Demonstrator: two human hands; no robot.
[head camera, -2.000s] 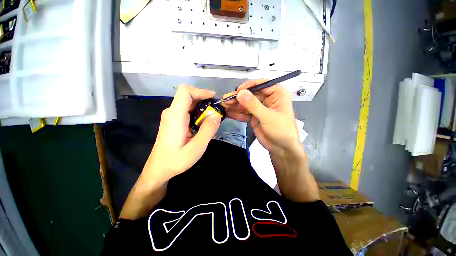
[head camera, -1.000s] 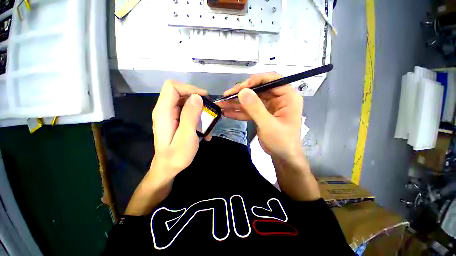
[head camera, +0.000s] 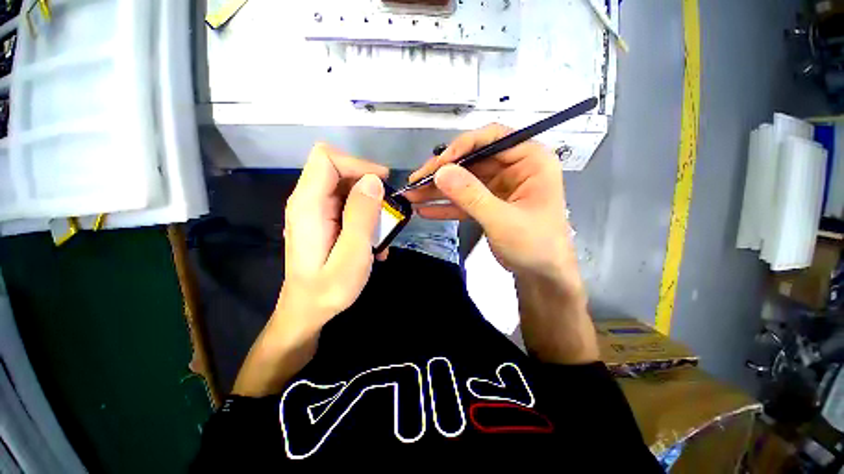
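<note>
My left hand (head camera: 331, 227) holds a small black watch housing (head camera: 404, 205) above my lap, its thumb over the near face. Inside the housing a silver-white battery (head camera: 386, 225) with a yellow edge shows, partly hidden by the thumb. My right hand (head camera: 504, 194) holds slim black tweezers (head camera: 532, 130) between thumb and fingers. The pale tip points down left and meets the housing's upper edge. Whether the tip grips anything is too small to tell. The right fingertips are close beside the housing's right side.
A white equipment bench (head camera: 268, 143) lies ahead, with a perforated plate (head camera: 481, 23) and an orange-brown fixture (head camera: 416, 5) cut off at the top. A white blister tray (head camera: 102, 111) is at left. A thin pale stick (head camera: 606, 25) lies at right. Cardboard boxes (head camera: 648, 344) stand at lower right.
The housing has turned in my left hand since the earliest frame, and the left thumb has shifted to its left side. The tweezers' tip stays at the housing's upper edge. The bench sits slightly higher in view.
</note>
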